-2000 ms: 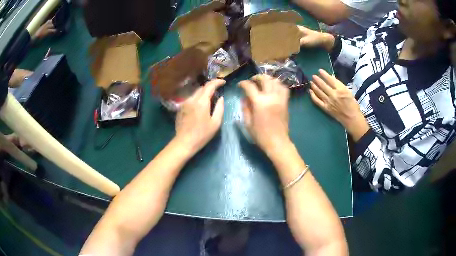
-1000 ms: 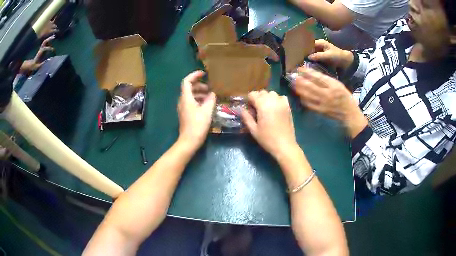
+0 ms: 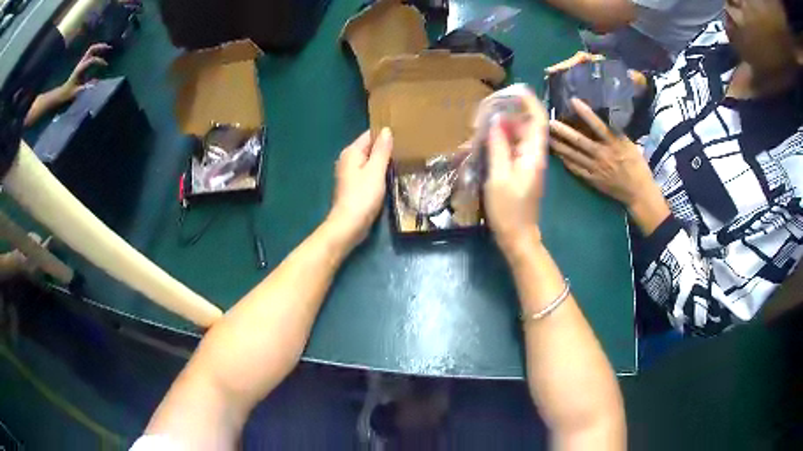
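An open tuck-top carton (image 3: 438, 234) stands in front of me, its brown box lid (image 3: 436, 110) raised at the back. A crinkled clear accessory bag (image 3: 429, 191) lies inside it. My left hand (image 3: 362, 181) holds the carton's left side near the lid. My right hand (image 3: 513, 163) is raised above the carton's right side, blurred, with a bagged item (image 3: 506, 107) showing shiny plastic and a red bit in its fingers. The right hand hides part of the lid and the carton's right side.
Another open carton (image 3: 226, 194) with bags stands left, a loose thin black cable (image 3: 260, 250) before it. Black cartons (image 3: 84, 132) stand far left. A cream tube (image 3: 114, 238) crosses the left foreground. A person at right handles a closed carton (image 3: 600, 92). A dark case is at the back.
My right hand has risen from the carton with the bagged item. My left hand now holds the carton's side. The neighbour's open carton now appears closed.
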